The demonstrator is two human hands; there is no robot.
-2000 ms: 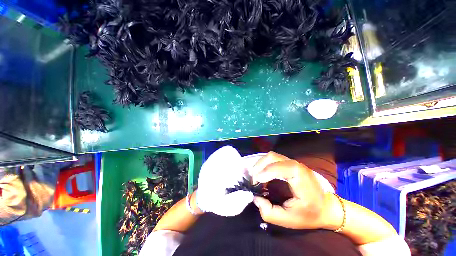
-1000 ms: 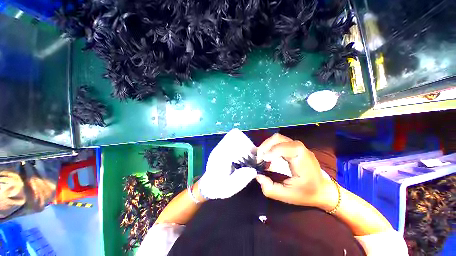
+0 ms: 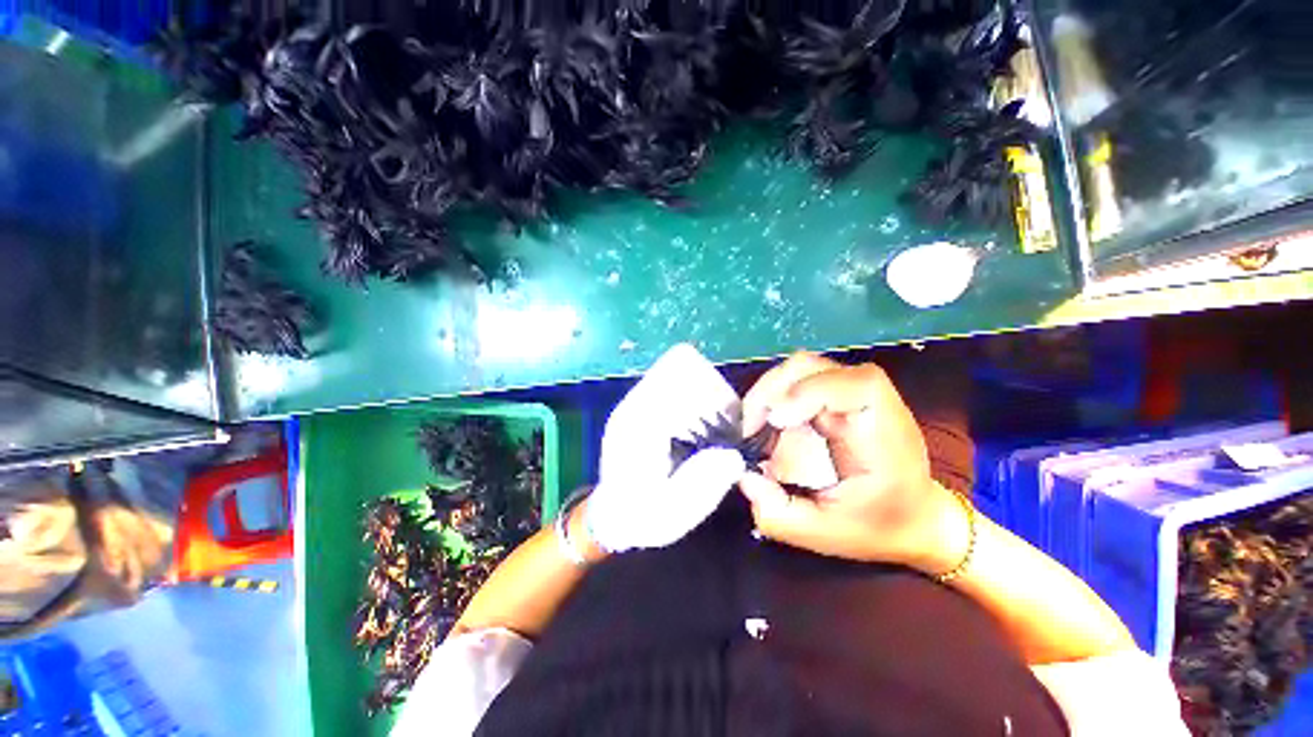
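Note:
My left hand (image 3: 665, 454), in a white glove, holds a small black petal cluster (image 3: 706, 438) above the dark-clothed lap. My right hand (image 3: 853, 468), bare with a thin gold bracelet, has its thumb and fingertips closed at the right side of the same cluster. The fingers hide most of the cluster, and whether a small part is between the right fingertips cannot be told. A large heap of black clusters (image 3: 504, 115) lies on the green bench (image 3: 691, 288). A white oval thing (image 3: 930, 274) lies near the bench's front edge.
A green crate (image 3: 334, 576) with black and gold-brown clusters (image 3: 411, 590) is below the bench at left. A blue crate (image 3: 1163, 576) with gold-brown pieces is at right. Yellow-labelled tubes (image 3: 1031, 199) stand by the right divider (image 3: 1068, 173). A red stool (image 3: 231, 518) and part of a person (image 3: 108, 533) are far left.
Both hands have moved up in the picture, closer to the bench edge, still together at the cluster. The right fingers have shifted slightly around it. The view has tilted a little.

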